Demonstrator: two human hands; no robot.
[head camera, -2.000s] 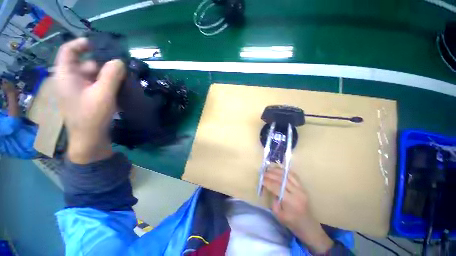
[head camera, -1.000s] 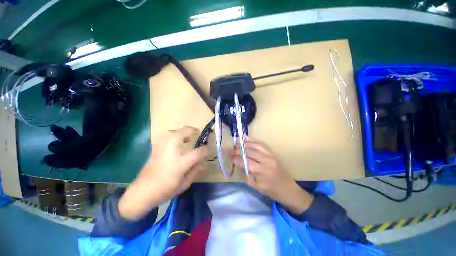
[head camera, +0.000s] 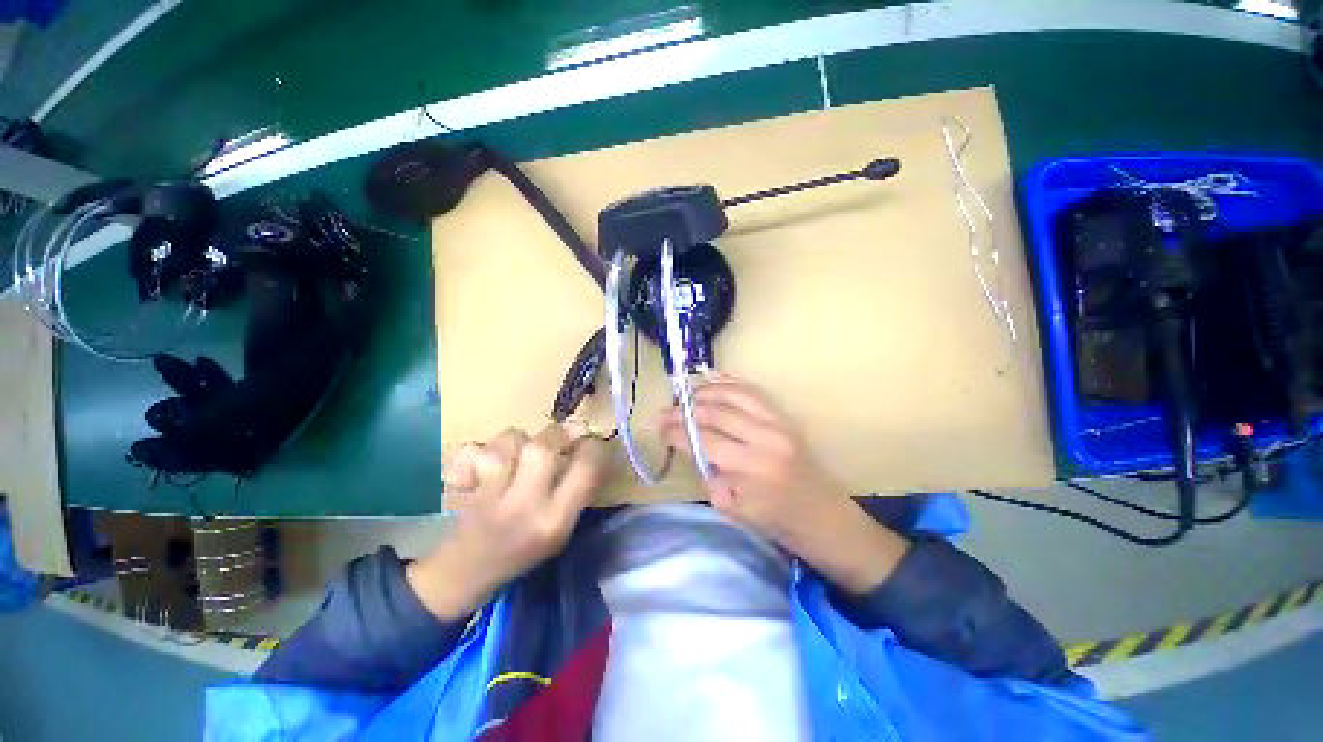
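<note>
A headset ear cup (head camera: 688, 297), black and open, lies on the cardboard mat (head camera: 871, 392). Two clear-silver arcs (head camera: 620, 370) loop from it towards me. A boom microphone (head camera: 813, 184) points right from the black block above. A black band leads up left to a second round ear cup (head camera: 421, 180). A short black cable piece (head camera: 583, 377) lies left of the arcs. My left hand (head camera: 525, 486) has its fingers pinched at the lower end of that cable, at thin wires. My right hand (head camera: 755, 452) holds the right arc near its lower end.
A blue tray (head camera: 1048, 312) with dark boxy items and thick black cords stands at the right. Loose solder wire (head camera: 979, 239) lies on the mat's right side. A black cable bundle (head camera: 276, 348) and another headset with clear arcs (head camera: 163, 247) lie at the left.
My left hand has come down from the upper left to the mat and closed at the cable end. The second ear cup and black band now lie left of the headset. My right hand stays at the arcs.
</note>
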